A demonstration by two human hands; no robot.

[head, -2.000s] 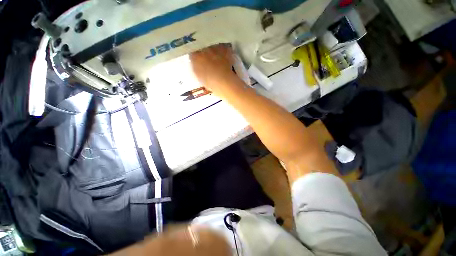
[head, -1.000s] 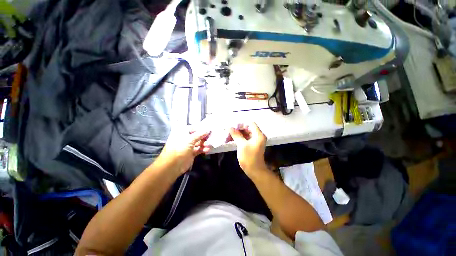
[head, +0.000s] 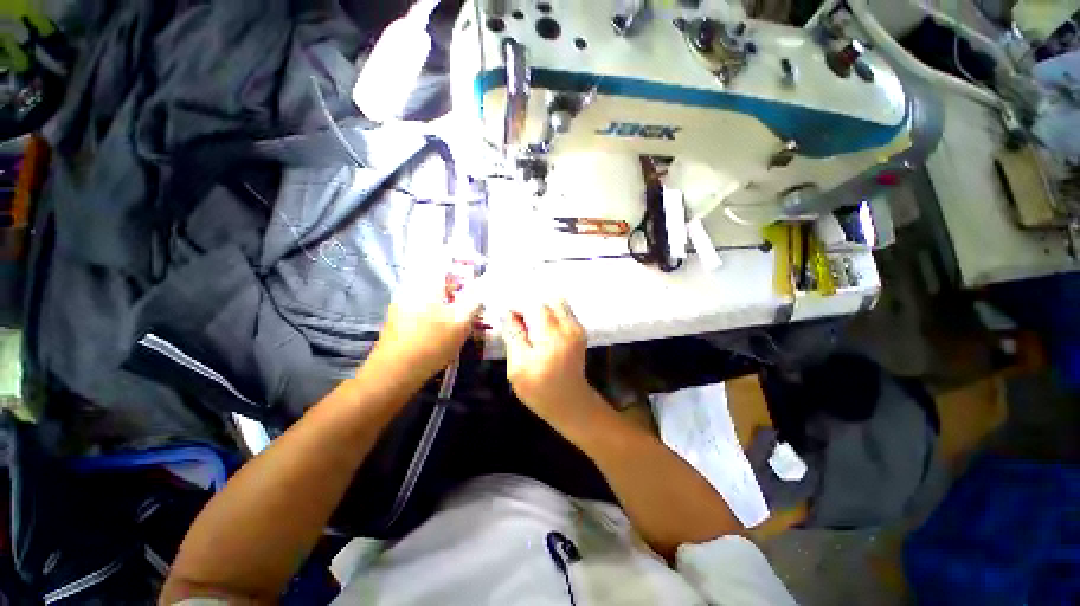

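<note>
The dark grey garment [head: 338,237] is heaped left of the needle, bright under the lamp. Its striped tape [head: 417,468] runs down toward my lap. My left hand [head: 436,314] lies on the garment's edge at the front of the bed, fingers bent. My right hand [head: 545,349] is just right of it, fingertips close together at the bed's front edge. Glare washes out the fingertips, so I cannot tell whether either hand holds a small label. The presser foot and needle [head: 533,178] are above both hands.
The white JACK machine [head: 699,124] spans the top. On its bed lie an orange-handled tool [head: 598,226], black scissors [head: 659,225], white strips [head: 705,243] and yellow-handled tools [head: 786,260]. The lamp [head: 394,65] is left of the head. A paper sheet [head: 708,444] lies at lower right.
My right hand came from under the machine arm to the bed's front edge. My left hand came into view, then moved slightly up onto the garment. The scissors, first hidden by my hand, now show.
</note>
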